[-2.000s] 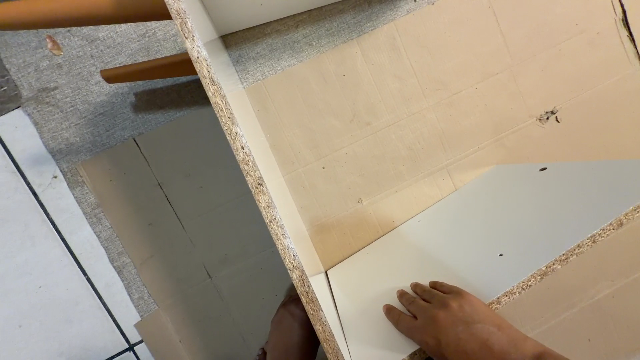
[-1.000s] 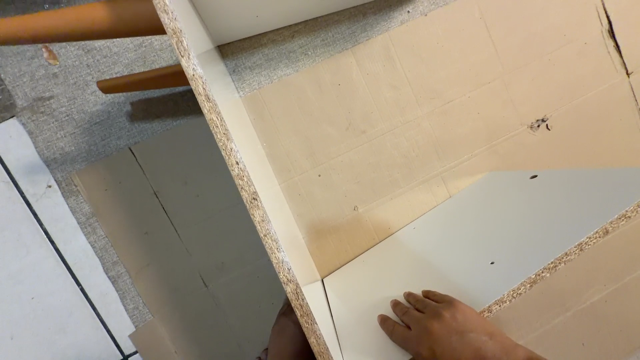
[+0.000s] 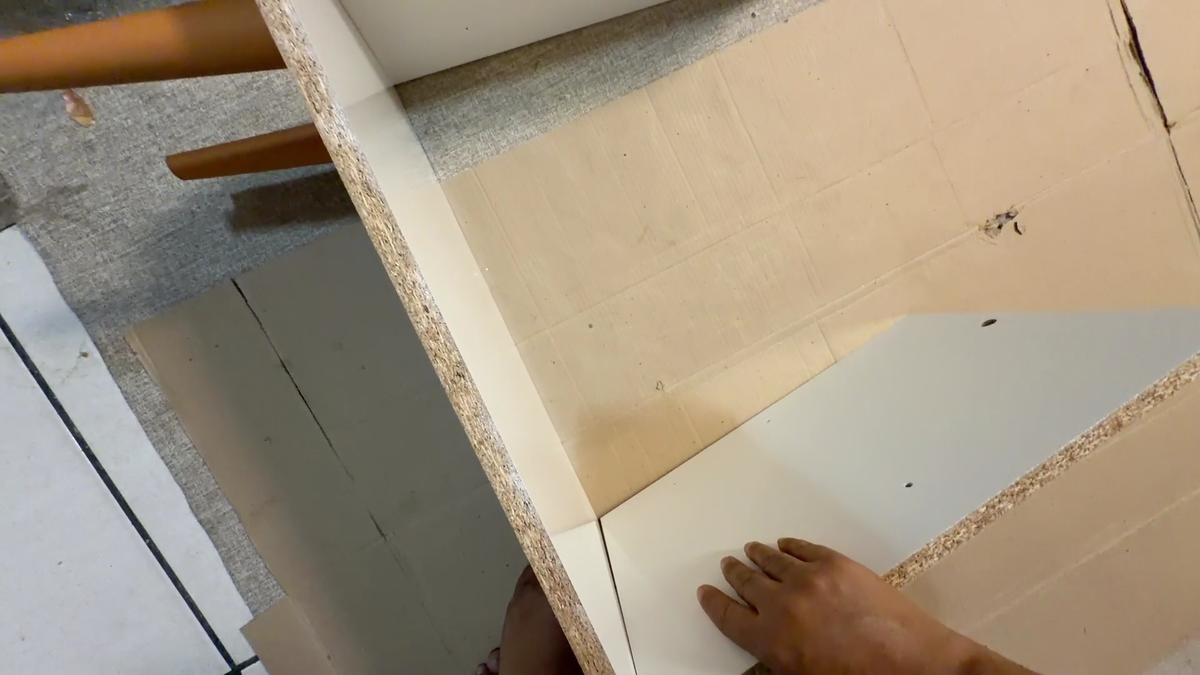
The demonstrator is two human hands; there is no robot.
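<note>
A white particleboard panel [image 3: 450, 272] stands on edge, its raw chipboard edge running diagonally down the view. Against its inner face near the bottom lies a second white board [image 3: 806, 431] with small dark holes and a raw chipboard edge; a thin dark line shows where the two meet. My right hand [image 3: 806, 600] rests palm down on this second board, fingers slightly spread, gripping nothing. On the outer side of the upright panel is my left hand [image 3: 534, 628], mostly hidden behind it, so its fingers and grip cannot be made out. Another white board [image 3: 487, 28] adjoins the upright panel at the top.
Flattened cardboard [image 3: 712, 225], torn in places, lies under the boards, with more cardboard [image 3: 328, 412] left of the upright panel. Beneath is a grey woven rug [image 3: 122, 225]. Two orange-brown tapered legs [image 3: 141, 42] reach in at upper left, above white floor tiles [image 3: 75, 525].
</note>
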